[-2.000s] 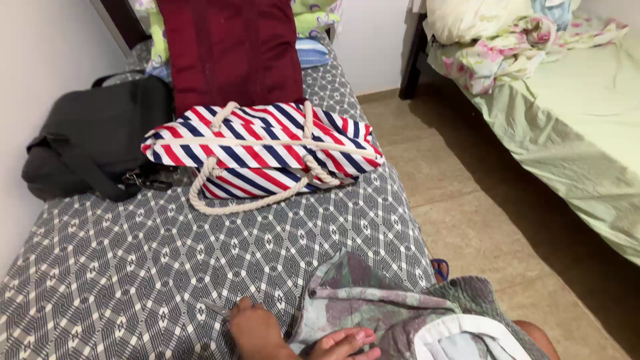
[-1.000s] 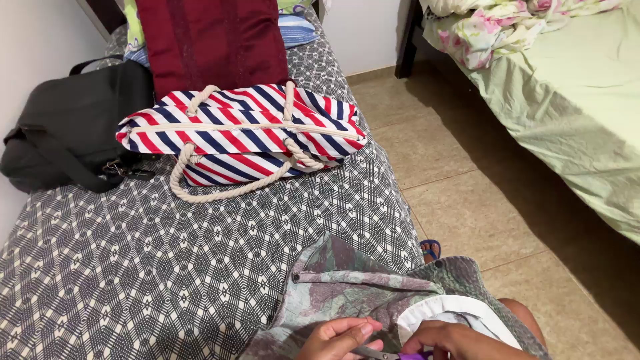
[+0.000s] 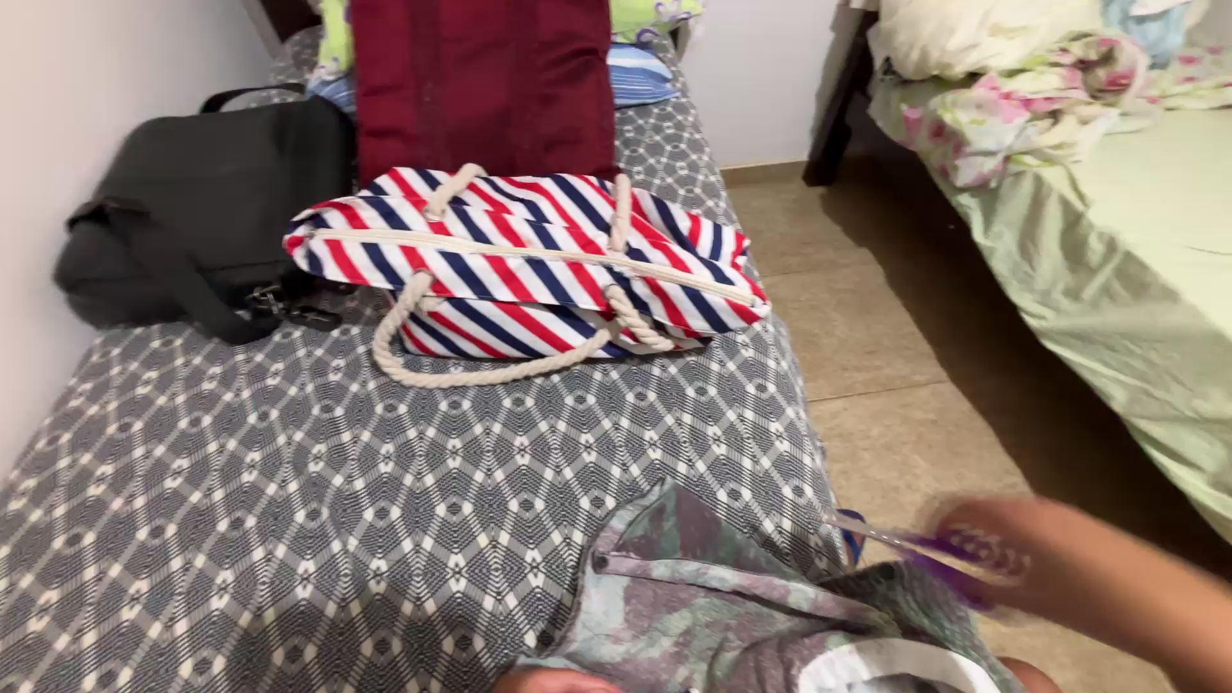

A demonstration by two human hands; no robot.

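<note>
My right hand (image 3: 1001,549), blurred by motion, holds scissors with purple handles (image 3: 948,568) above the right edge of the bed; their blades point left. Only a small part of my left hand (image 3: 558,681) shows at the bottom edge, beside the camouflage-patterned garment (image 3: 693,597); its fingers and any grip are hidden. The garment lies spread at the bottom of the view, with a dark button at its upper left and a white band (image 3: 895,664) near the bottom edge.
A red, white and blue striped bag with rope handles (image 3: 520,260) lies on the patterned bedspread (image 3: 289,500). Behind it stands a dark red fabric bag (image 3: 481,87); a black bag (image 3: 212,192) rests by the wall. Tiled floor (image 3: 885,414) separates this bed from one with a green sheet (image 3: 1145,231).
My right hand has moved right and up from the garment with the scissors. My left hand has dropped mostly below the view.
</note>
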